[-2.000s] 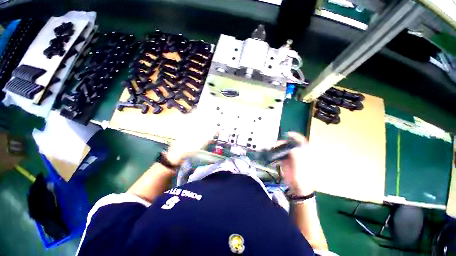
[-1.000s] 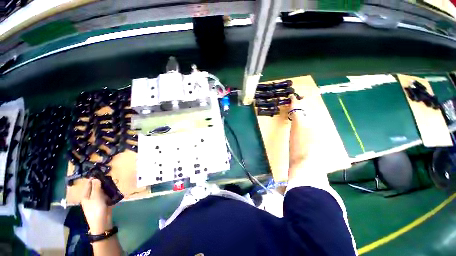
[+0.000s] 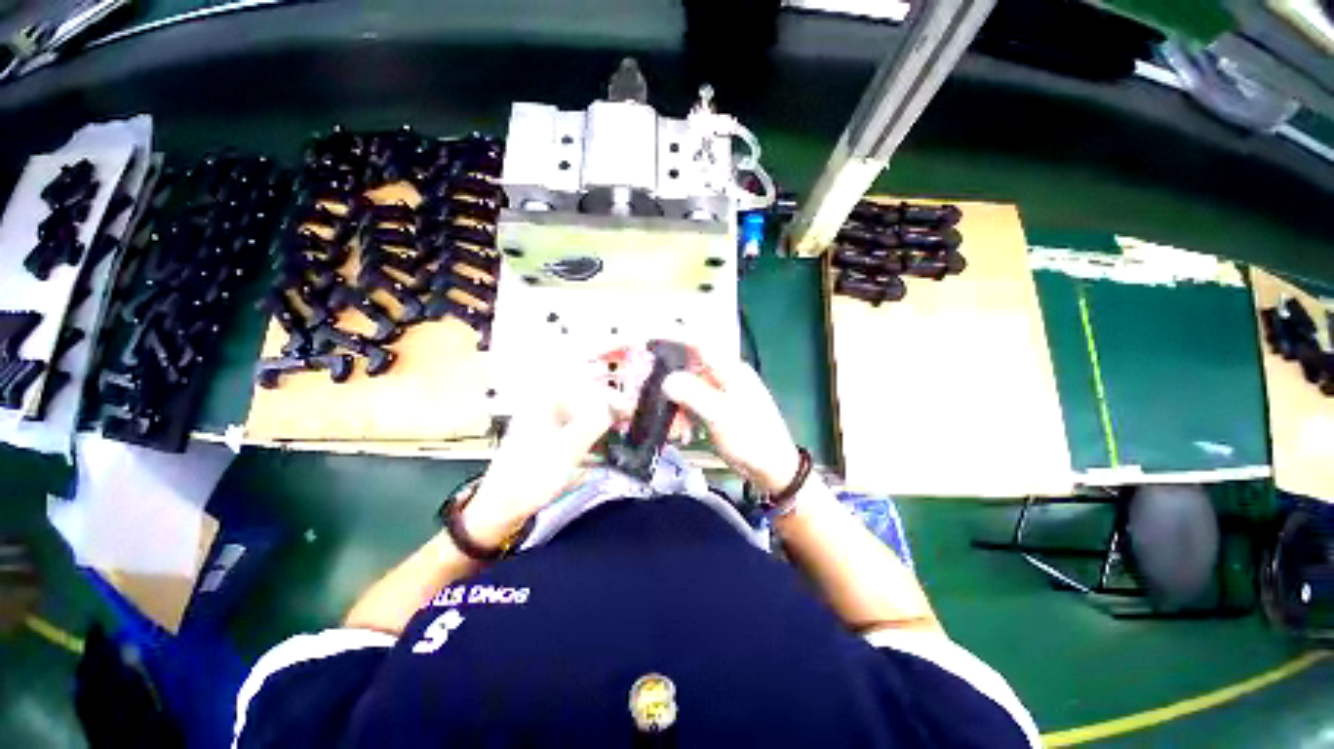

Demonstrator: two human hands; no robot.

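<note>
A black moulded part [image 3: 654, 407] is held between my hands above the front of the pale fixture plate, roughly upright in the picture. My right hand [image 3: 714, 413] is shut on it, with the thumb across its side. My left hand [image 3: 582, 416] grips its left side; its fingers are washed out by glare. The press fixture's plate [image 3: 585, 329] has dark holes. Its yellow-green upper front [image 3: 644, 258] carries a dark oval mark. My hands and the part cover the front middle of the plate.
A cardboard sheet [image 3: 402, 398] on the left bears many black parts. Another cardboard sheet [image 3: 951, 388] on the right bears several at its back. A metal post [image 3: 892, 132] and a blue fitting [image 3: 752, 234] stand right of the fixture.
My left hand has brought a black part from the left board to the fixture front. My right hand has left the right board and joined it. The view has shifted.
</note>
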